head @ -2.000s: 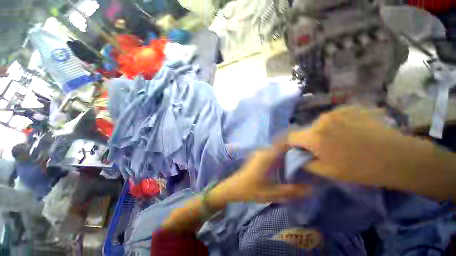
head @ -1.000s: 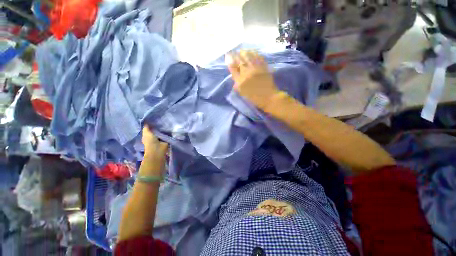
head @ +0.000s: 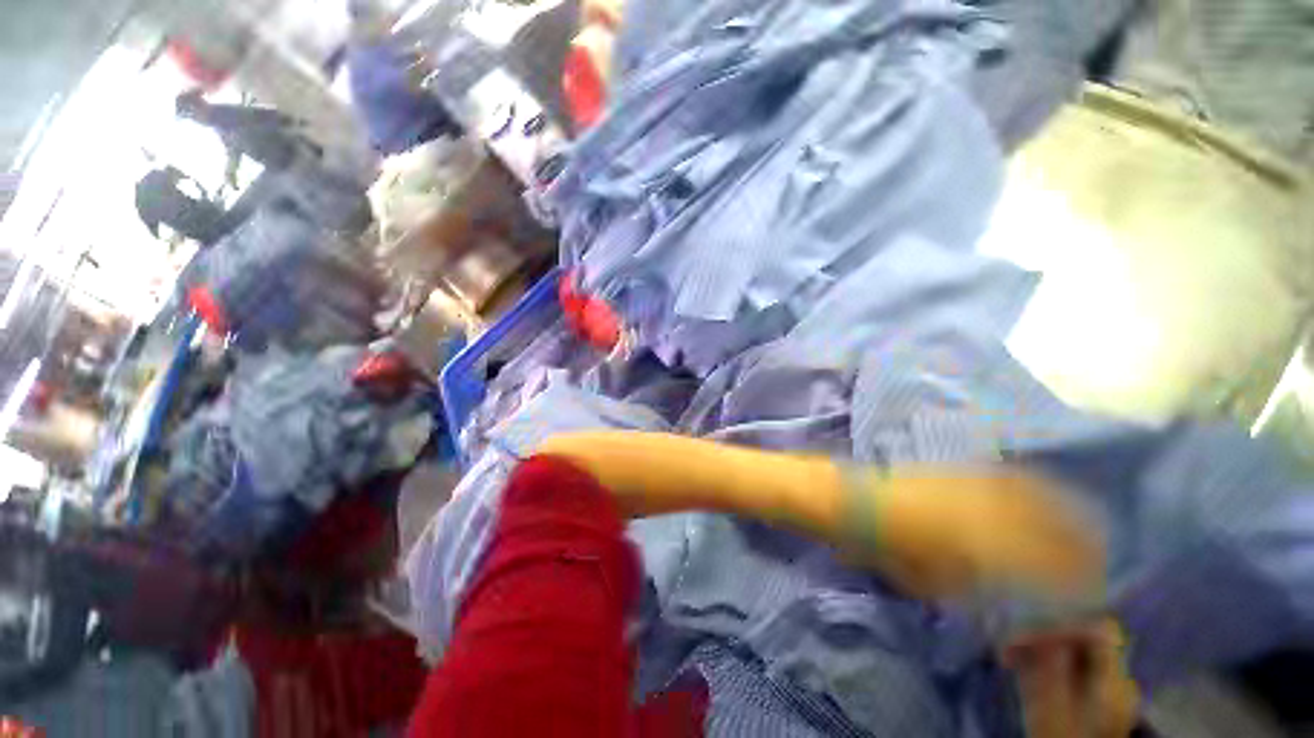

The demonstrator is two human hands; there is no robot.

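Light blue striped cloth (head: 807,188) lies in a large heap at the top middle and spreads down across the lap. My left hand (head: 1009,541) is blurred at the right, with its forearm and red sleeve reaching in from the bottom. It lies against blurred blue cloth (head: 1210,505); whether its fingers hold the cloth is unclear. Below it is a second skin-coloured patch (head: 1074,678), which looks like part of my right hand, blurred and mostly hidden. Its fingers cannot be made out.
The pale, brightly lit table (head: 1153,274) is at the right. A blue plastic basket (head: 497,353) stands left of the cloth, with a red bundle (head: 591,310) by its rim. The checked apron (head: 764,699) shows at the bottom. More cloth heaps and blurred clutter fill the left.
The view has swung left, so the machine is out of view and the heap and basket sit further right. My left hand has moved from the heap's lower edge across to the right.
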